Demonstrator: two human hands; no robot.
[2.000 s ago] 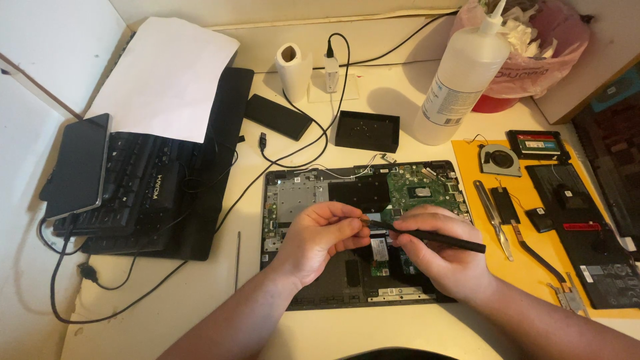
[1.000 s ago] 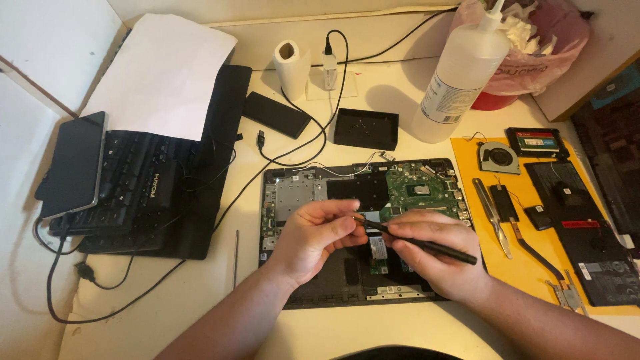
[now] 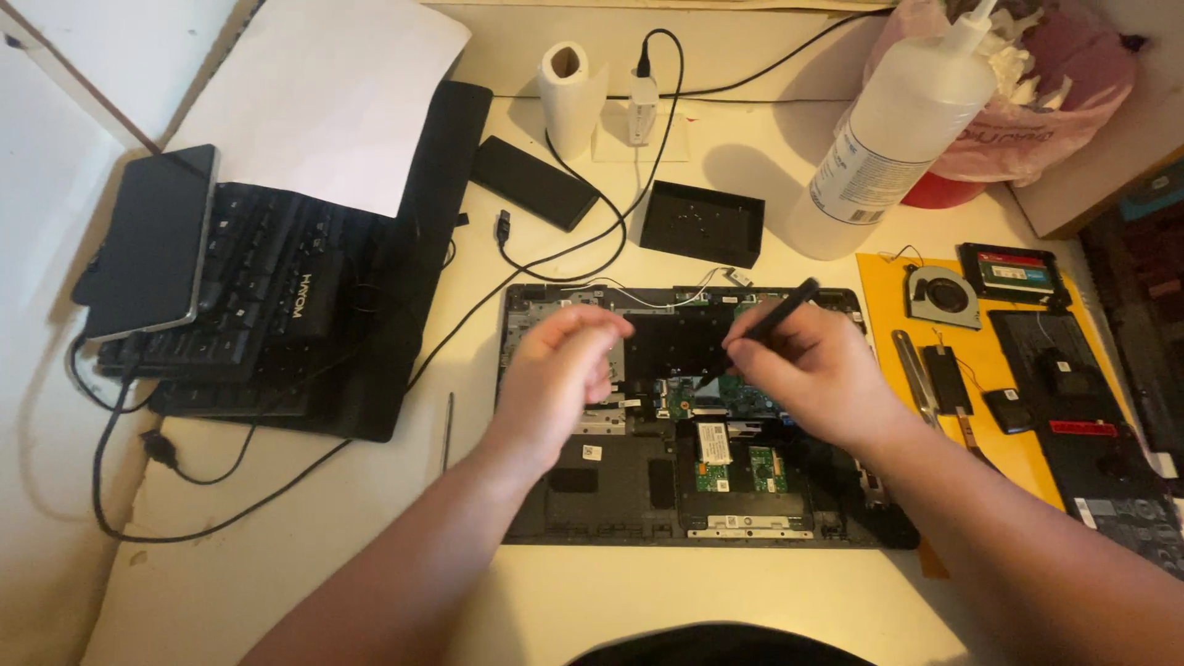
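An opened laptop base [image 3: 610,490] lies on the table with its green circuit board and touchpad part exposed. My right hand [image 3: 805,370] grips a slim black pen-like tool [image 3: 777,314], whose thin tip points down at the board near the middle of the base. Over the base's upper left part hovers my left hand [image 3: 564,379], its thumb and index fingertips close together; whether something tiny is between them cannot be told. A small silver module with a label [image 3: 714,443] sits just below the board. Above the base stands a black tray [image 3: 703,224] with several tiny screws in it.
On the right, a yellow envelope [image 3: 879,277] bears a fan [image 3: 942,296], tweezers [image 3: 914,375] and a battery [image 3: 1045,370]. Behind stand a plastic bottle [image 3: 888,148] and a paper roll [image 3: 569,102]. Keyboards [image 3: 240,277], a phone [image 3: 153,240] and cables are at left; a metal rod [image 3: 449,430] lies beside the base.
My hands have moved apart from each other; before, they were close together over the middle of the base. The black tool now tilts down, its tip at the board.
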